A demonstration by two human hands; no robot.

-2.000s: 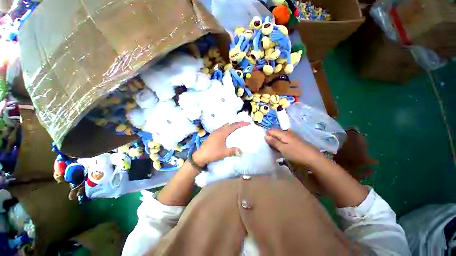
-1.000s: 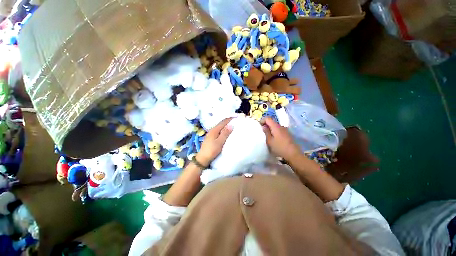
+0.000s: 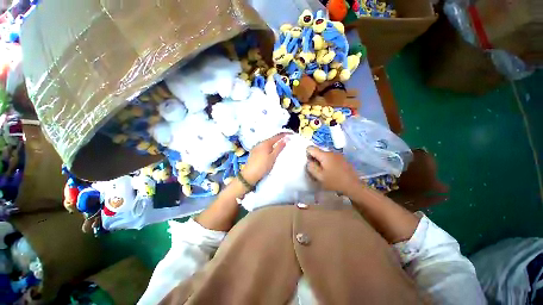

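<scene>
A fluffy white plush toy [image 3: 280, 176] lies against my front at the table's near edge. My left hand [image 3: 262, 159] grips its upper left side, with the fingertips at its top. My right hand [image 3: 328, 168] is on its right side, fingers bent and pinching at the plush. The toy's face does not show. Just beyond it, a pile of white plush toys [image 3: 199, 143] lies at the mouth of the tipped cardboard carton [image 3: 119, 65], with small blue-and-yellow plush toys [image 3: 196, 184] around and under them.
Large-eyed blue-and-yellow toys [image 3: 315, 47] and brown plush pieces [image 3: 327, 92] lie right of the carton. A clear plastic bag [image 3: 372, 149] is at the right table edge. A black item [image 3: 167, 195] and a white toy with red [image 3: 122, 202] are at the left edge. An open carton [image 3: 390, 36] stands far right.
Both hands have shifted on the white toy. My right hand has moved from its top corner to its right side, with fingers more bent. The toy looks flatter than a second ago.
</scene>
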